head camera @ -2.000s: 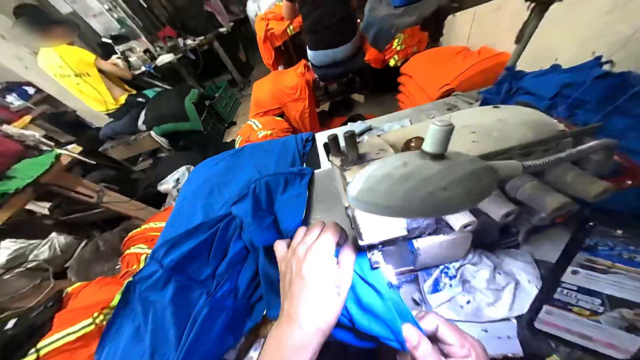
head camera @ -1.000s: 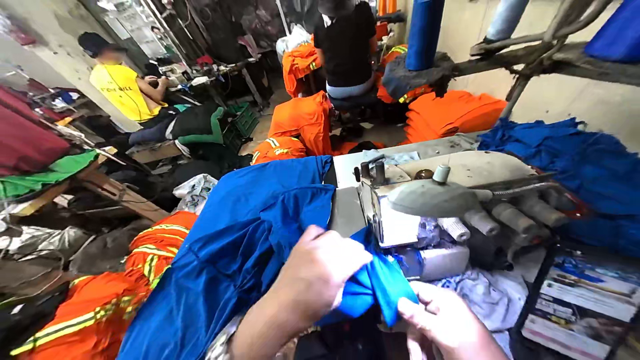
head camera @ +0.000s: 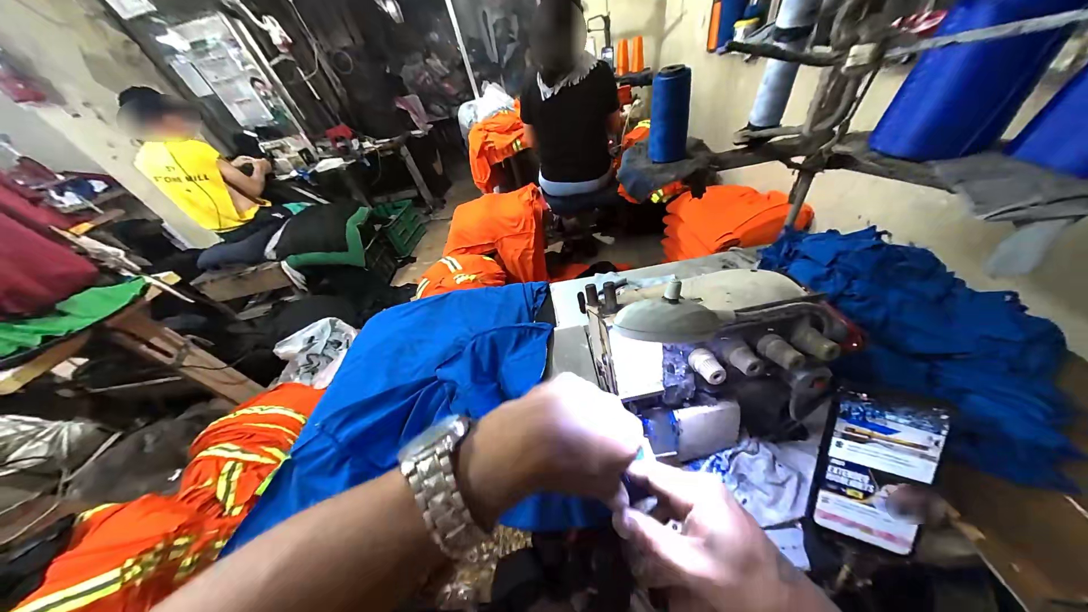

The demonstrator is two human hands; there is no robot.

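My left hand (head camera: pixel 578 438), with a metal watch (head camera: pixel 440 489) on its wrist, is in front of the overlock sewing machine (head camera: pixel 722 306). My right hand (head camera: pixel 693 527) meets it fingertip to fingertip at the machine's lower left. Something small and dark is pinched between the right fingers; what it is cannot be made out. The left fingertips are mostly hidden behind the hand. Blue fabric (head camera: pixel 408 357) lies over the table left of the machine and runs beneath my left forearm.
Right of the machine are a blue fabric pile (head camera: pixel 935 340) and a phone (head camera: pixel 880 476) with a lit screen. A white rag (head camera: pixel 765 480) lies below the machine. Orange garments with reflective strips (head camera: pixel 229 459) are heaped at left. Two people sit farther back, near a blue thread cone (head camera: pixel 671 114).
My hands have come together; one second ago they were apart, with blue fabric stretched between them. The view has shifted, showing more of the shelf at upper right.
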